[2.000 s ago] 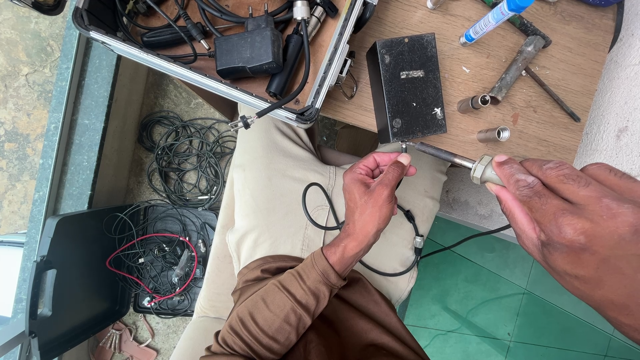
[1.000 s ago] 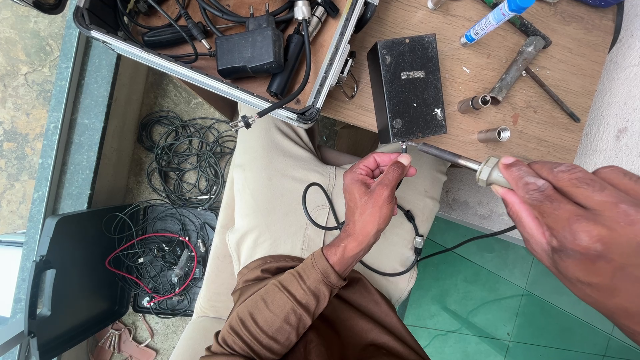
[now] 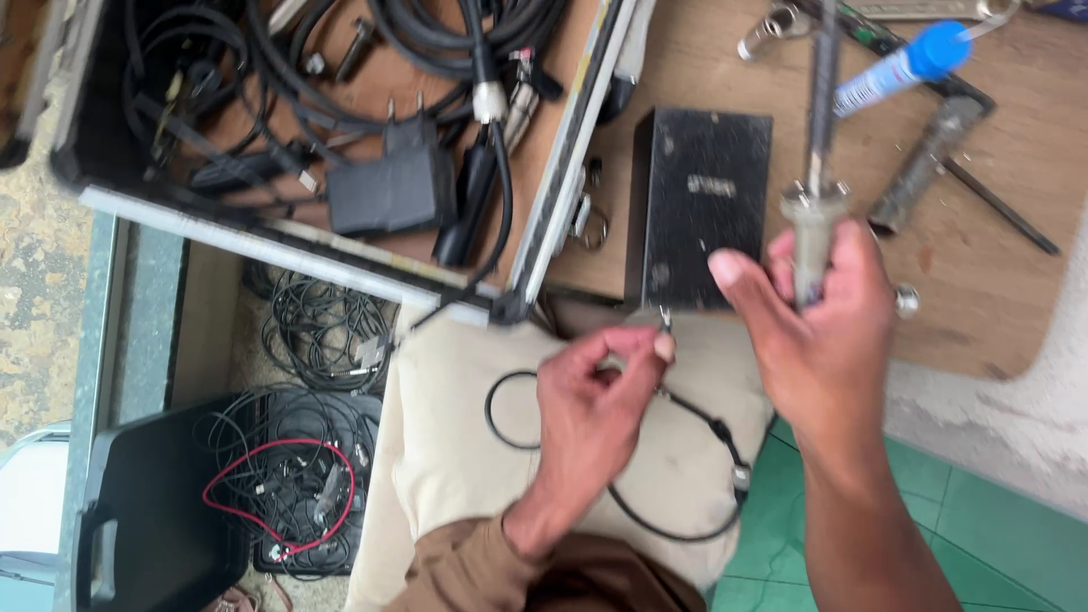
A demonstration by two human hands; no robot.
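Observation:
My left hand pinches the end of a black cable between thumb and fingertips, just below a black box on the wooden table. A small bare metal tip sticks up from the pinch. The cable loops over my lap, with a metal-collared connector along it. My right hand holds a soldering iron by its pale handle, to the right of the box. Its shaft points up and away from the cable end; the top of the iron runs out of view.
An open case with cables and a black power adapter stands at the upper left. A blue-capped tube, a metal tube, a thin rod and metal sleeves lie on the table. Coiled cables and a black plastic case are lower left.
The soldering iron has swung from pointing left at the cable end to pointing upward, lifted away in my right hand. My left hand still pinches the cable. The view has shifted.

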